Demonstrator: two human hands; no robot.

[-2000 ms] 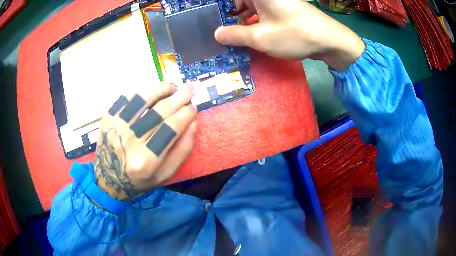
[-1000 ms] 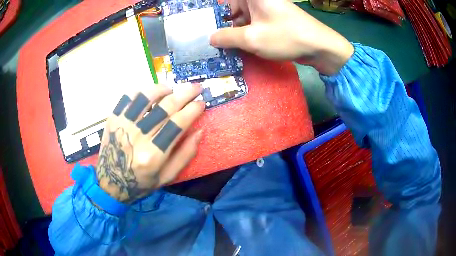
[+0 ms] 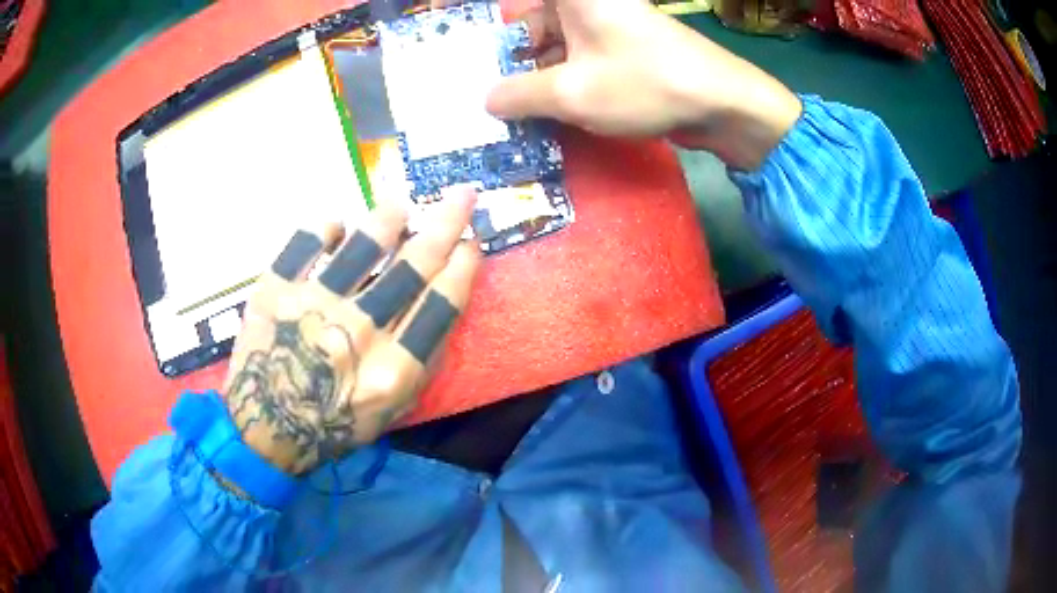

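Note:
The opened tablet display assembly (image 3: 137, 214) lies on an orange-red foam pad (image 3: 603, 272), with its white battery (image 3: 249, 174) on the left. The blue mainboard (image 3: 458, 168), its shield plate bright with glare, sits over the right part. My right hand (image 3: 632, 81) grips the board's right edge, thumb on the shield plate; its other fingers are partly hidden. My left hand (image 3: 348, 330), with dark bands on its fingers, lies over the tablet's lower edge, fingertips at the board's lower side; it grips nothing that I can see. A yellow-orange flex cable (image 3: 373, 156) shows left of the board.
A blue bin (image 3: 707, 405) with red bags (image 3: 788, 405) stands at the lower right. Red bags (image 3: 979, 87) lie at the upper right on the green mat (image 3: 835, 127). A blue wrist strap (image 3: 238, 458) is on my left wrist.
My right hand has shifted slightly left with the board, whose shield plate now looks white instead of grey. My left hand has turned slightly, its fingertips still by the board's lower edge.

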